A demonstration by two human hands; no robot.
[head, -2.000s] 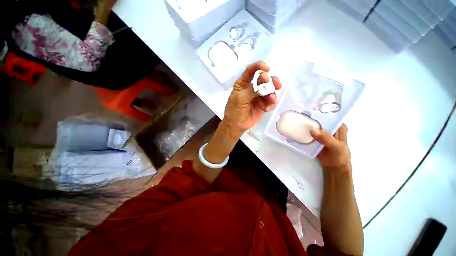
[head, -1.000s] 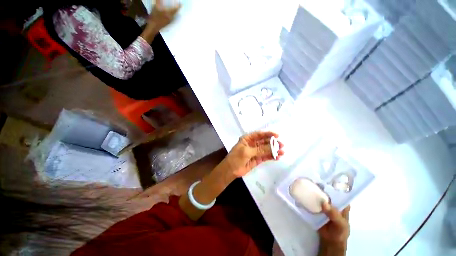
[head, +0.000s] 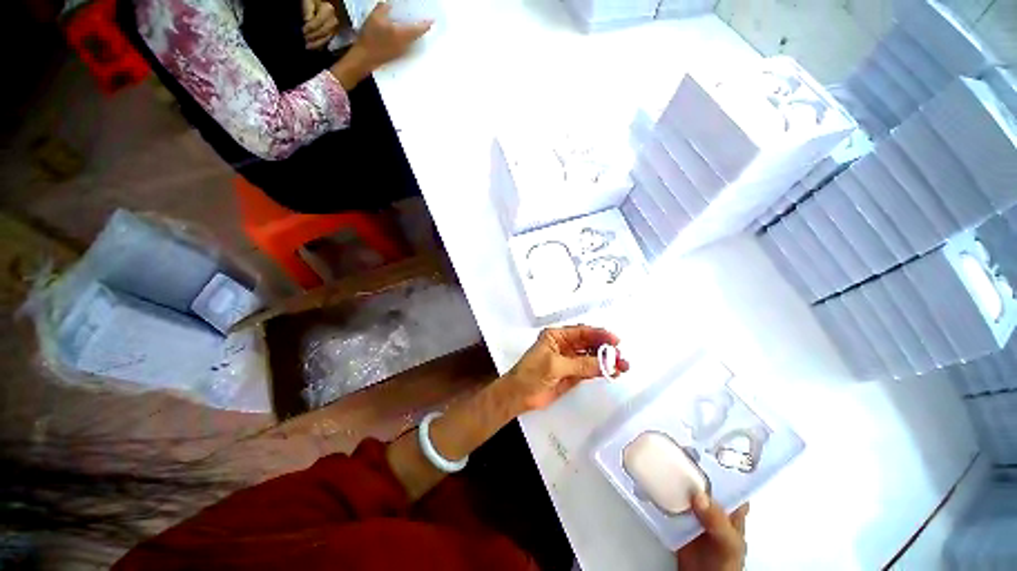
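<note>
My left hand [head: 561, 366] holds a small white looped earbud [head: 608, 359] between thumb and fingers, above the white table, left of the tray. My right hand [head: 715, 535] grips the near edge of a blister tray [head: 700, 521], its thumb against the charging case [head: 664, 471]. The cream-white case lies in the large cavity. One earbud [head: 736, 451] sits in a small upper cavity; the other small cavity [head: 709, 415] shows no earbud.
A filled tray [head: 552, 268] and a low stack [head: 569, 167] stand beyond my left hand. Tall tray stacks [head: 691, 145] fill the back and right [head: 892, 257]. A co-worker's hand [head: 385, 42] is at the table edge. An open carton [head: 284, 368] and bagged white blocks [head: 156, 301] are on the floor.
The view has shifted, bringing more of the stacks in. My left hand stays raised with the earbud, turned so its loop shows. My right hand still holds the tray.
</note>
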